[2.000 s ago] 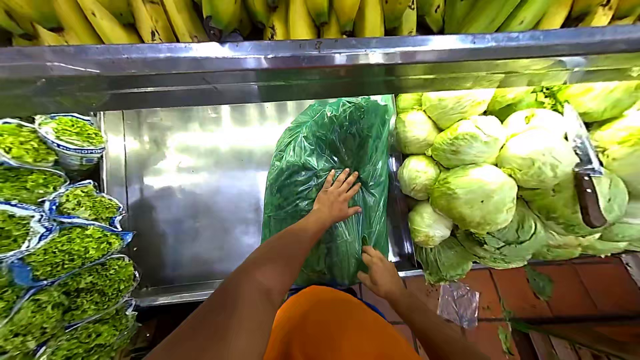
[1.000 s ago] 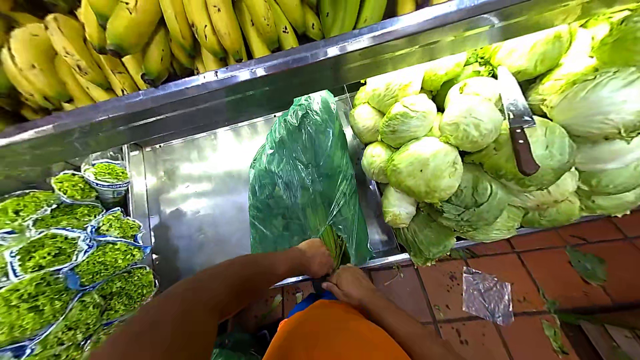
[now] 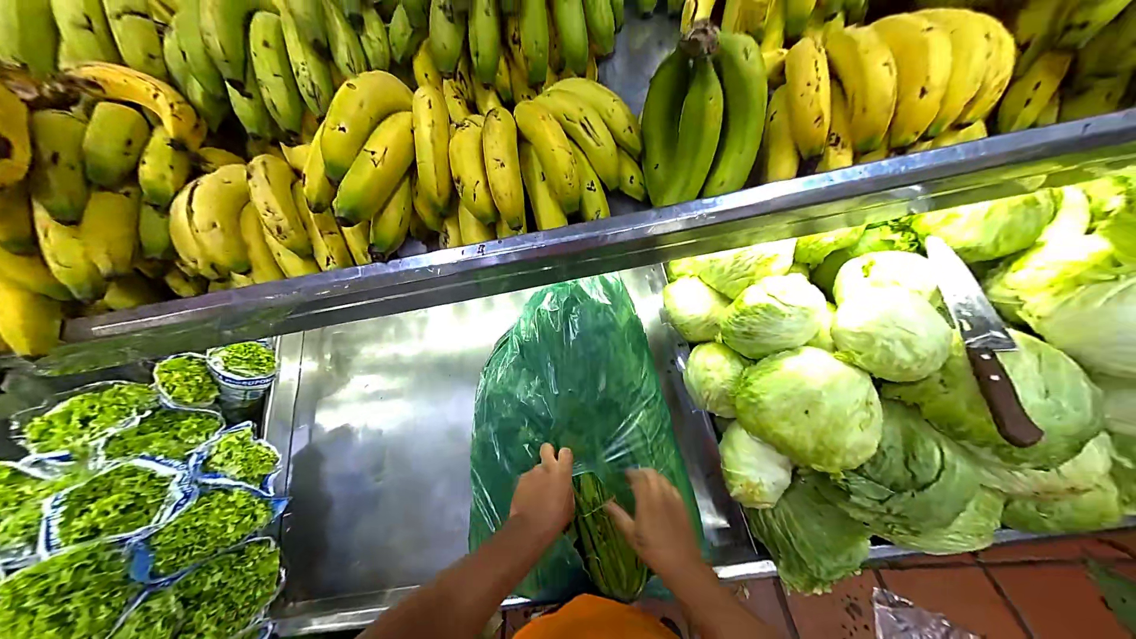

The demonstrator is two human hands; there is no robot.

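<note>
A green translucent plastic bag (image 3: 568, 364) lies on the metal tray, with a bundle of green stems (image 3: 608, 541) showing at its near opening. My left hand (image 3: 543, 493) pinches the bag's film just left of the stems. On the right side of the stems is my right hand (image 3: 658, 519), slightly blurred, its fingers spread at the bag's edge; whether it touches the film is unclear. What fills the bag is hard to make out through the plastic.
Packaged leafy greens (image 3: 115, 497) stand left of the metal tray (image 3: 373, 461). Cabbages (image 3: 808, 408) are piled at the right, a knife with a brown handle (image 3: 1003, 395) resting on them. Bananas (image 3: 382, 160) fill the shelf beyond a metal ledge (image 3: 444, 271). Plastic film (image 3: 914, 617) lies on the tiled floor.
One second ago both hands were together at the stems by the near edge; now they are apart, further up on either side. The view has shifted to show more bananas.
</note>
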